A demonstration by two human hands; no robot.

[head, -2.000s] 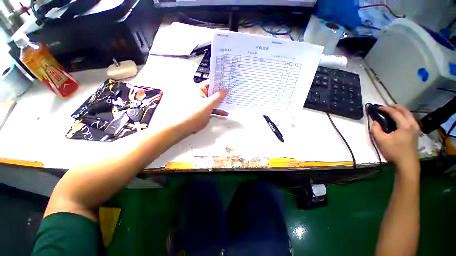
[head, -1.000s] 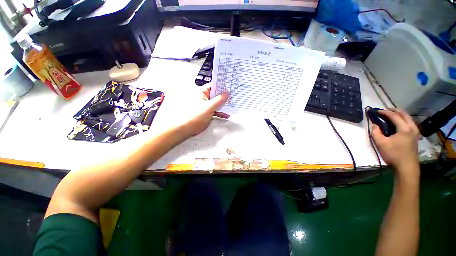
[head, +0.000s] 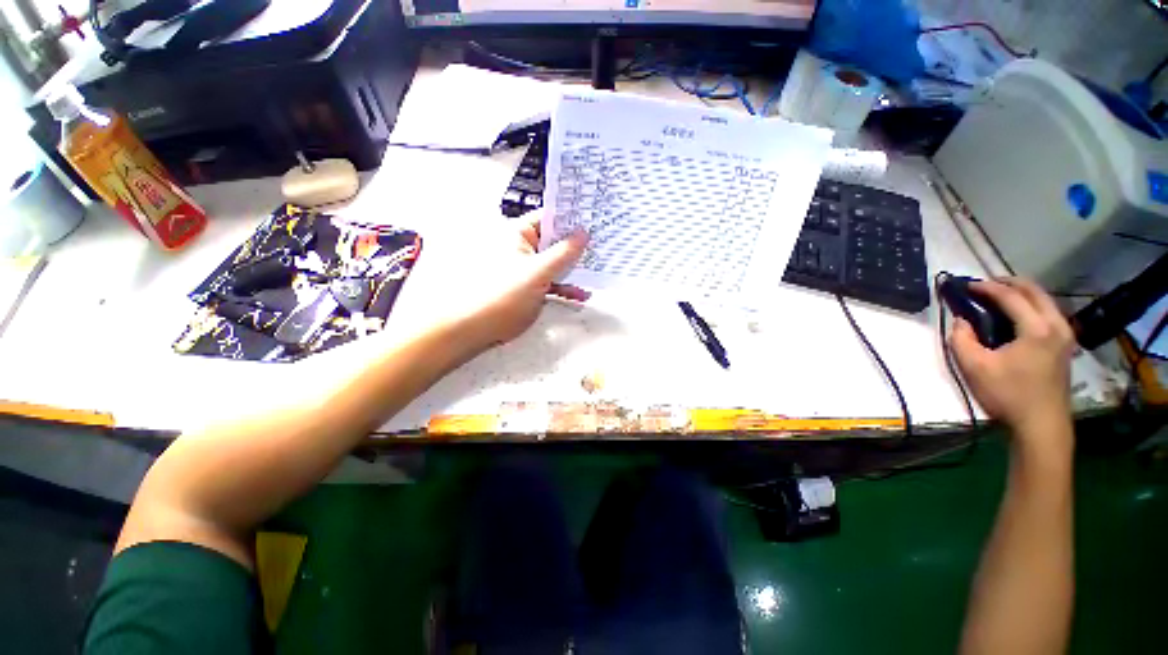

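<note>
My left hand (head: 532, 284) holds a white printed form (head: 679, 198) by its lower left edge, thumb on top, tilted up above the desk. The form has a heading and a ruled table; it hides the middle of the black keyboard (head: 861, 243). My right hand (head: 1021, 352) rests over a small black corded mouse (head: 980, 311) at the desk's right. A black pen (head: 703, 334) lies on the desk below the form. The lower part of a lit monitor (head: 608, 15) shows at the top.
A patterned black pouch or mat (head: 308, 284) and an orange drink bottle (head: 128, 173) are at left, by a black printer (head: 243, 96). A grey-white label printer (head: 1063, 173) stands at right. The chipped desk edge (head: 564, 420) runs in front of my legs.
The view has tipped up slightly since the first frame, showing more of the monitor. Both hands stay in place, on the form and the mouse.
</note>
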